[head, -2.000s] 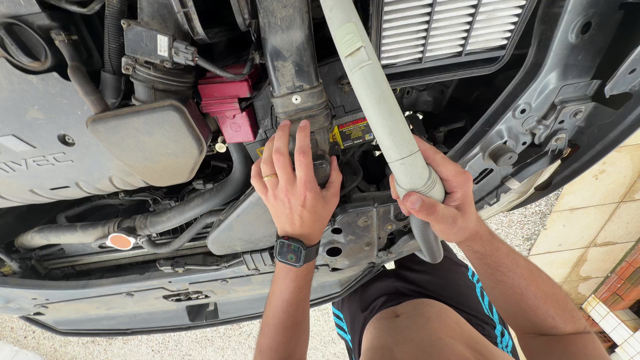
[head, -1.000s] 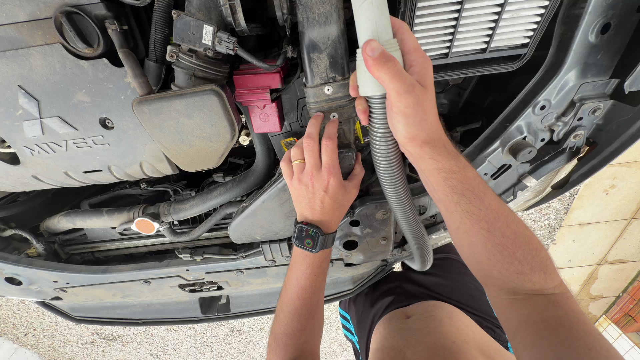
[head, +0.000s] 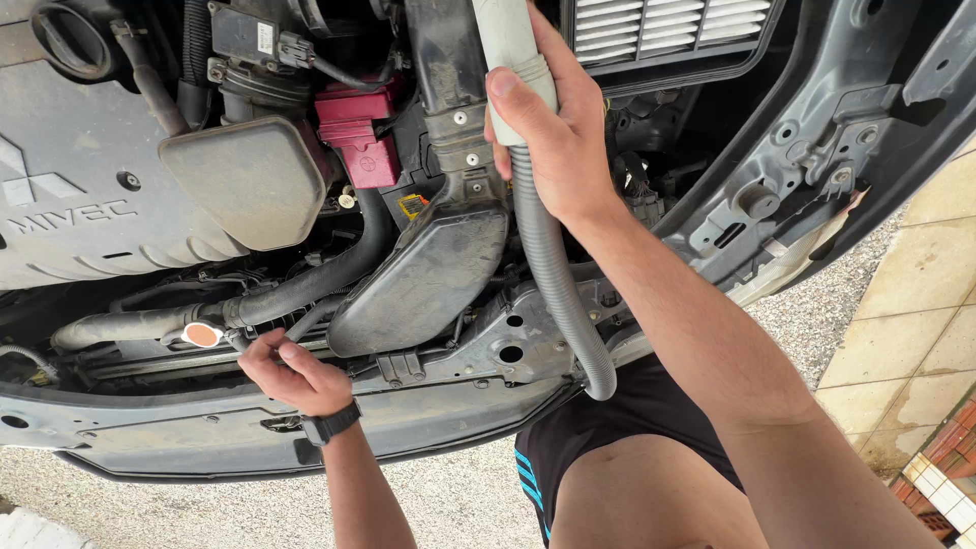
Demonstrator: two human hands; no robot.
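Observation:
My right hand (head: 553, 126) is closed around the grey plastic wand (head: 507, 38) of a vacuum cleaner, at the joint with its ribbed hose (head: 543, 229). The hose hangs down past the car's front panel, and the wand's far end is out of frame. My left hand (head: 297, 374), with a watch on the wrist, is over the front edge of the engine bay, fingers curled near the radiator cap (head: 202, 334); whether it touches a hose there I cannot tell. Between the hands lies the black plastic air intake duct (head: 431, 267).
The engine cover (head: 91, 175) is at the left, beside a red plastic terminal cover (head: 370, 152). A pleated air filter (head: 671, 27) sits in its housing at the top right. The metal front crossmember (head: 488, 358) runs below, with gravel (head: 450, 488) beyond it.
My left hand has left the intake duct and moved left, toward the radiator cap. My right hand still holds the wand, which it gripped at a lower place on the picture two seconds ago.

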